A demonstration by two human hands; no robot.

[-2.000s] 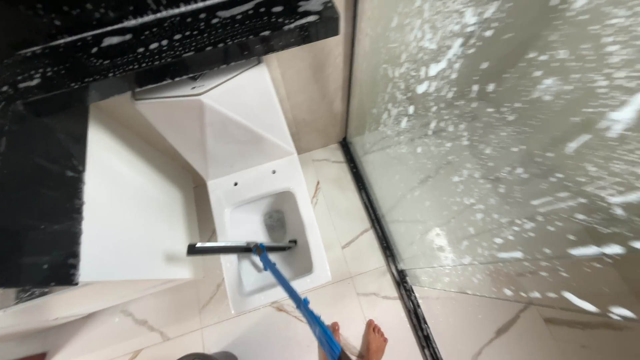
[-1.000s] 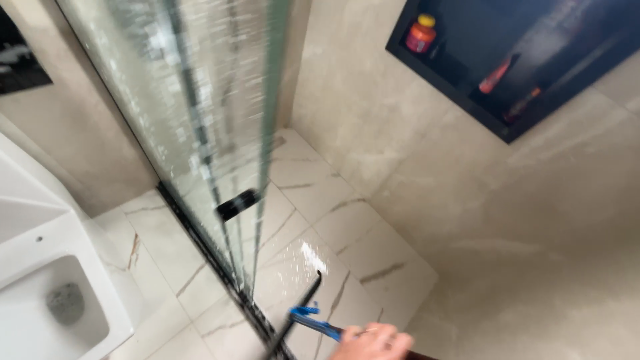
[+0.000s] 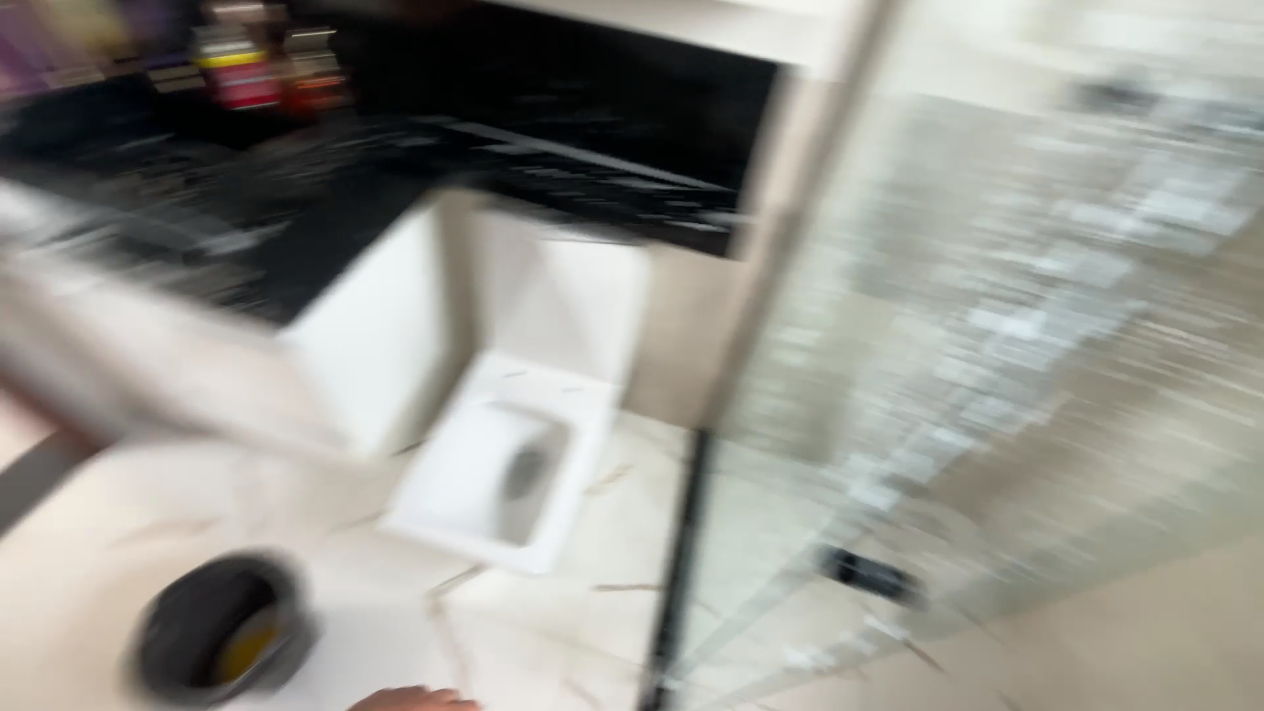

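Observation:
At the bottom edge, left of the middle, only the blurred top of one of my hands [image 3: 417, 699] shows. Which hand it is, and whether it grips anything, I cannot tell. Up and to the left of it, a dark round bucket [image 3: 225, 630] with something yellow inside stands on the pale tiled floor. Beyond the hand is a white toilet [image 3: 484, 464] with its lid raised. My other hand is out of view. No squeegee can be seen.
A wet glass shower panel [image 3: 948, 326] fills the right side, with a black floor track [image 3: 681, 563] and a black fitting [image 3: 871, 575]. Black counter [image 3: 326, 217] and white cabinet side [image 3: 380, 346] lie left of the toilet. Blurred bottles [image 3: 237, 69] stand at upper left.
The view has swung from the shower floor and wall niche back to the toilet and counter. The blue-handled squeegee, held in a hand one second ago, is out of sight. The bucket has come into view.

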